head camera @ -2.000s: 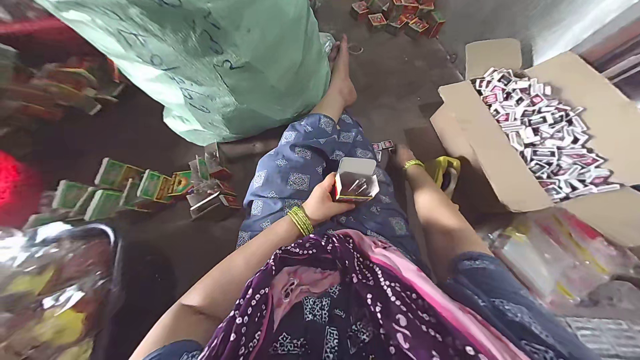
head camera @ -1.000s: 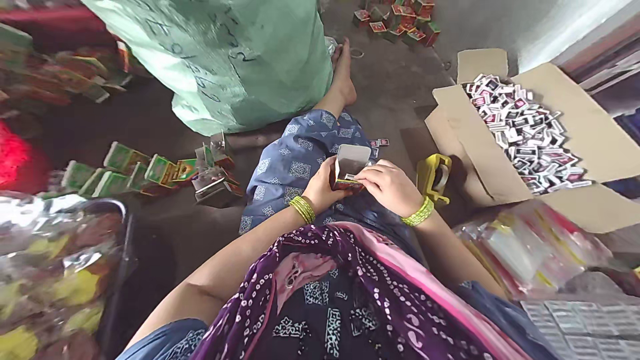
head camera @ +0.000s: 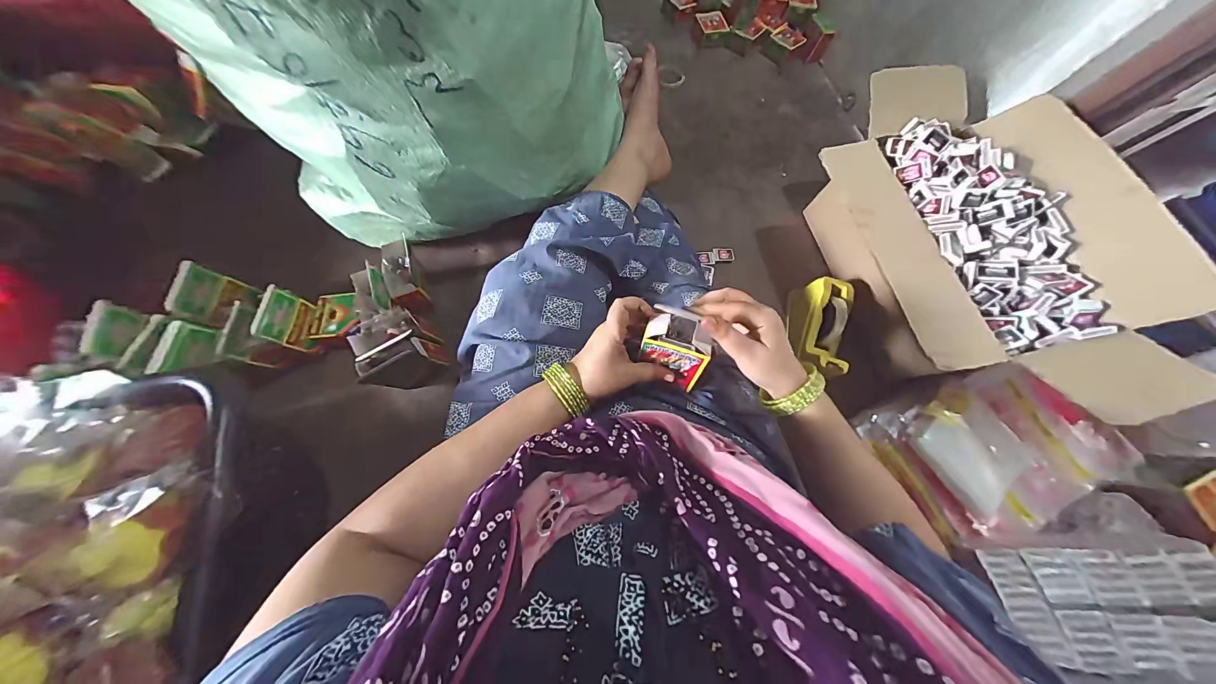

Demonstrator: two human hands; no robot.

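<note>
A small red and yellow carton [head camera: 676,353] with a raised white flap is held over my lap by my left hand [head camera: 622,356], its fingers around the side. My right hand [head camera: 750,337] touches the flap at the carton's top right with thumb and fingers. Dark contents show inside the carton, too small to make out. Just beyond my right leg, a few matchbox-like small boxes [head camera: 724,255] lie on the floor. A yellow tape dispenser [head camera: 819,323] stands to the right of my right hand.
An open cardboard box [head camera: 883,256] full of small matchbox-like boxes stands at right, near plastic packets [head camera: 988,456]. At left are green and red cartons [head camera: 285,315] and a black-rimmed crate [head camera: 214,446] of wrapped items. A big pale green sack [head camera: 456,123] stands ahead; more red cartons [head camera: 760,28] lie beyond.
My right hand has come from beside my right leg to the carton in my left hand. The carton's flap, upright earlier, is now tilted lower over the opening.
</note>
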